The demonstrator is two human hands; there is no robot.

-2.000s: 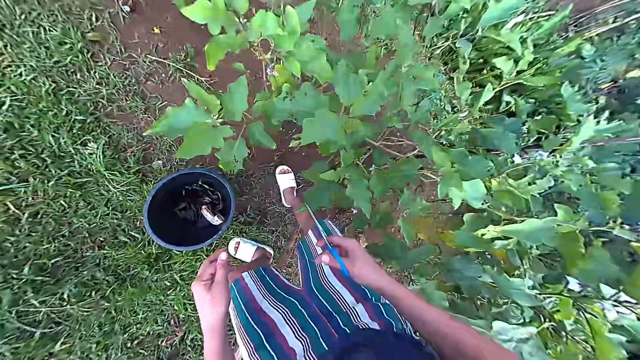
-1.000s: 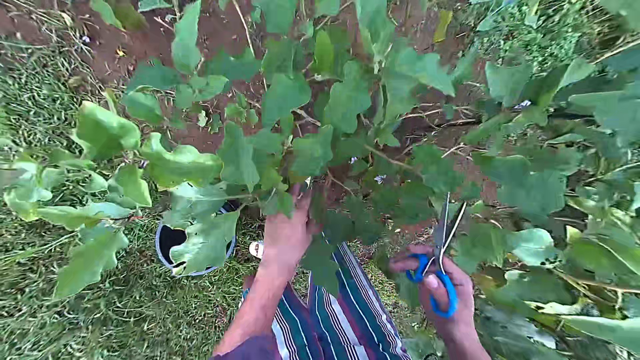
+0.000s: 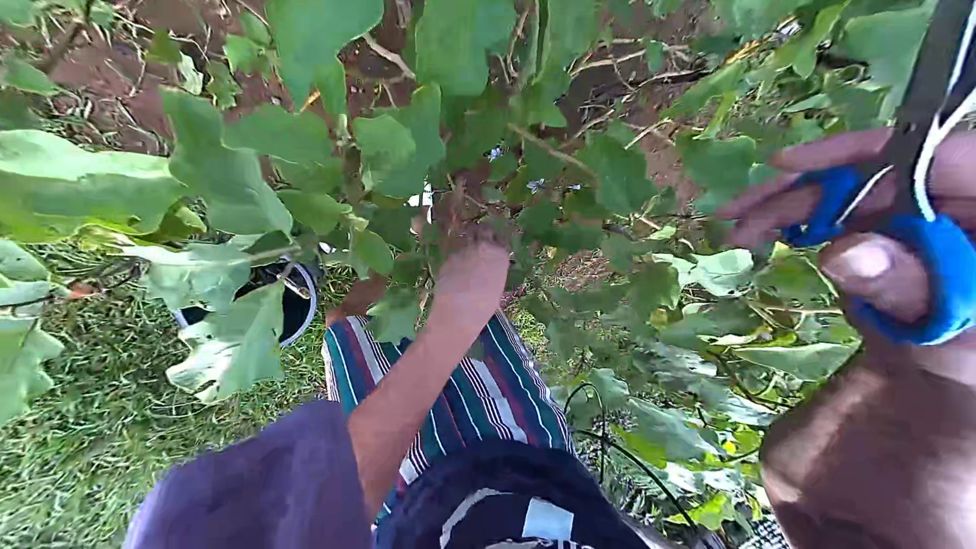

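Observation:
My left hand (image 3: 476,248) reaches down among the stems and lobed leaves of a leafy plant (image 3: 396,145); leaves and shadow hide its fingers, so what they touch cannot be made out. Small pale purple flowers (image 3: 536,185) show just right of it. On the right, close to the camera, my right hand (image 3: 869,252) holds scissors (image 3: 919,175) with blue handles, thumb and fingers in the loops. The blades point up and run out of the frame.
A dark bucket (image 3: 311,305) with a pale rim stands on the grass (image 3: 99,427) at the left, partly behind leaves. Twigs and dry stalks lie on the reddish soil (image 3: 99,69). More foliage (image 3: 671,412) fills the lower right, with thin dark stems arching there.
The right hand with the scissors has risen and come nearer the camera, toward the right edge. The left hand remains among the leaves. Two seconds ago both hands were in front of the striped cloth.

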